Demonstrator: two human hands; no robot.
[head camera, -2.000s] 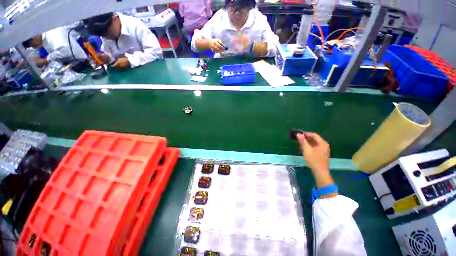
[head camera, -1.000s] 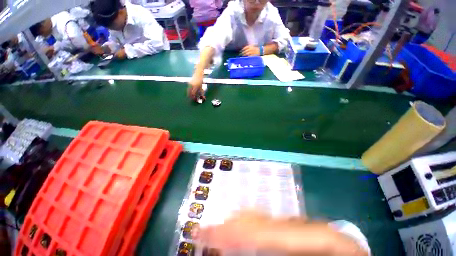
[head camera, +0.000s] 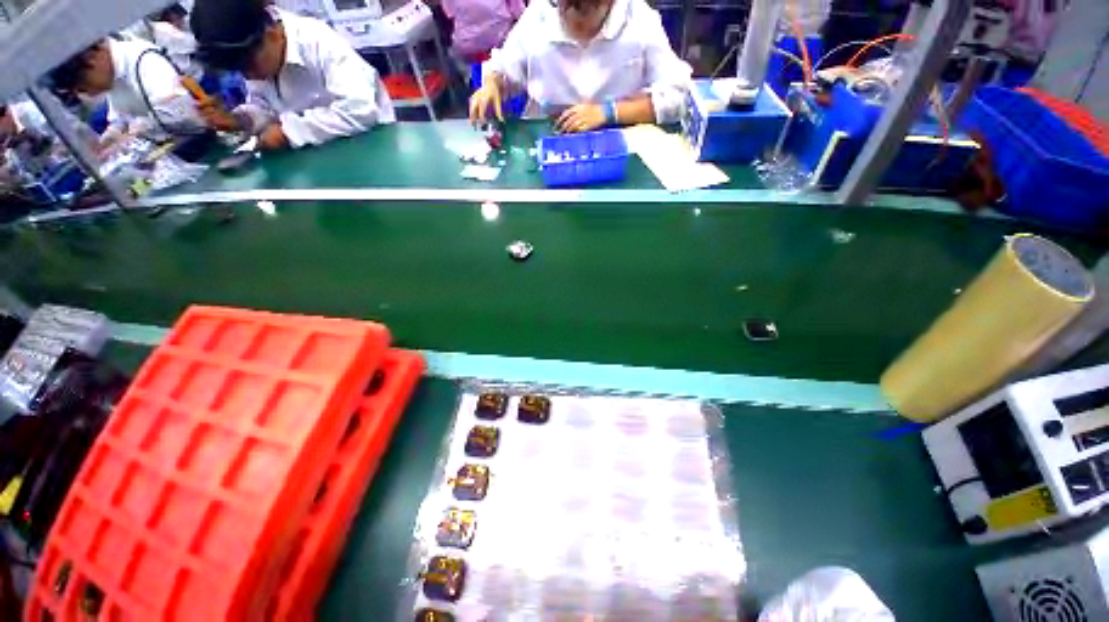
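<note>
The blister tray (head camera: 608, 510) lies flat before me on the green bench. Small dark modules with gold marks (head camera: 472, 481) sit down its left column, and one more stands second in the back row (head camera: 533, 407). A dark module (head camera: 760, 329) lies on the green belt at the right, and a small silvery piece (head camera: 521, 249) lies on the belt further back. My right hand is out of the picture; only its white sleeve shows at the bottom right edge. My left hand is not in view.
Stacked orange-red turnover trays (head camera: 219, 450) tilt at left. A yellow film roll (head camera: 988, 328), white tape dispenser (head camera: 1028, 450) and fan-vented unit (head camera: 1048, 595) stand at right. Across the conveyor belt (head camera: 365, 267), a person in white works beside a blue parts bin (head camera: 584, 158).
My right hand let go of the dark module on the belt, came back over the tray and left the picture. The worker opposite reached to the belt and drew back.
</note>
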